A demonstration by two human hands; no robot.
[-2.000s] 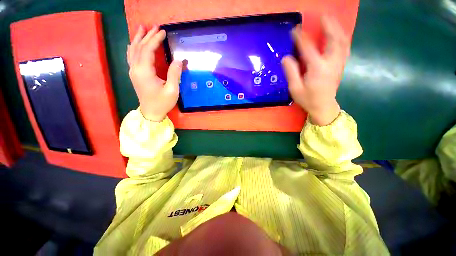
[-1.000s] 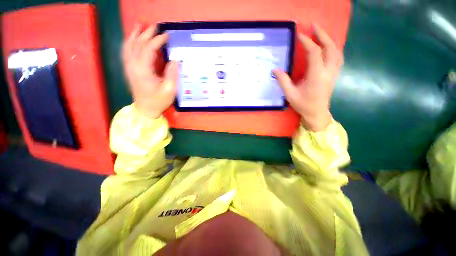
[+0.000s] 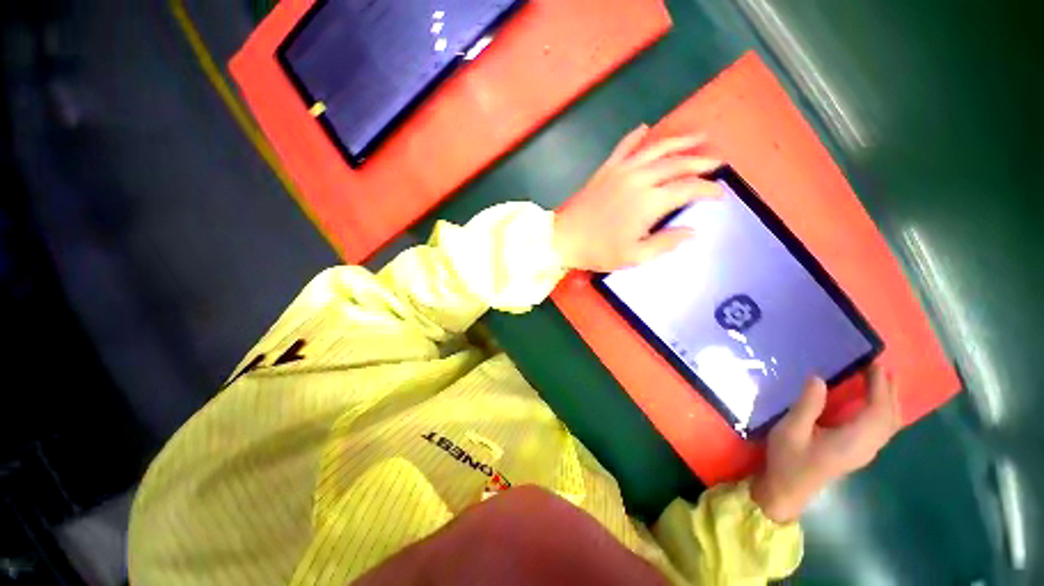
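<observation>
A tablet computer (image 3: 790, 300) with a black edge lies on a red-orange foam pad (image 3: 904, 326). Its pale screen shows a dark gear icon near the middle and bright light reflections. My left hand (image 3: 630, 206) is over its upper-left short edge, fingers spread across the rim and the screen's corner. My right hand (image 3: 827, 444) is at the opposite short edge, thumb at the screen's edge and the other fingers beyond the rim. Both hands are open around the tablet; contact of each fingertip is hard to tell.
A second tablet (image 3: 384, 57) with a dark screen and a small yellow tab lies on another red-orange pad (image 3: 487, 120) at the upper left. The green bench (image 3: 572, 372) runs beneath both pads. A grey floor with a yellow line (image 3: 235, 103) is at the left.
The whole view has turned and tilted, so bench and tablets appear slanted. The screen has gone from purple-blue home icons, through a page of icons, to a pale screen with a gear icon.
</observation>
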